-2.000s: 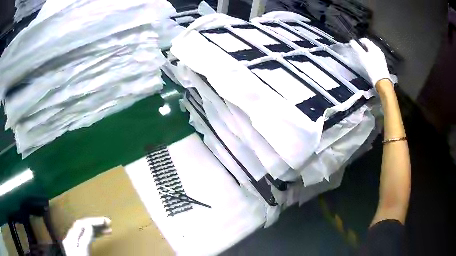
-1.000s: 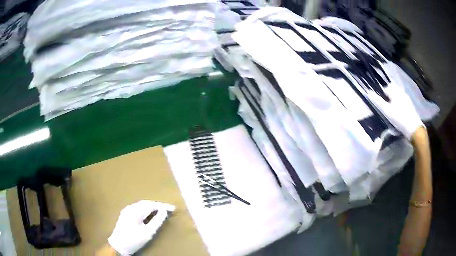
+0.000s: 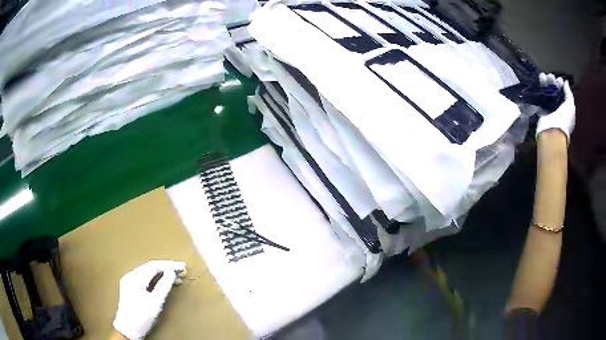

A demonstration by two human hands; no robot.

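Black frames point(image 3: 458, 119) lie on the white sheet on top of the tray pile; one lies apart, and several are in a row behind it. My gloved right hand point(image 3: 557, 109) is closed around dark frames at the pile's right edge; their number is hard to tell. My gloved left hand point(image 3: 147, 295) rests low over the cardboard point(image 3: 119, 239), fingers curled near the thumb. A narrow dark patch shows between them; I cannot tell whether it is a held thing or a gap. A black frame stack point(image 3: 43, 292) stands at the cardboard's left.
Small black parts point(image 3: 229, 212) lie in rows on the white foam sheet point(image 3: 286, 292), with a thin dark tool point(image 3: 266, 242) across them. A tall pile of white sheets point(image 3: 119, 86) stands on the green bench point(image 3: 133, 146). More dark items are behind the trays.
My right hand has moved from over the tray to its right edge and now grips dark frames. Fewer frames lie in the tray's near row. My left hand stays low over the cardboard.
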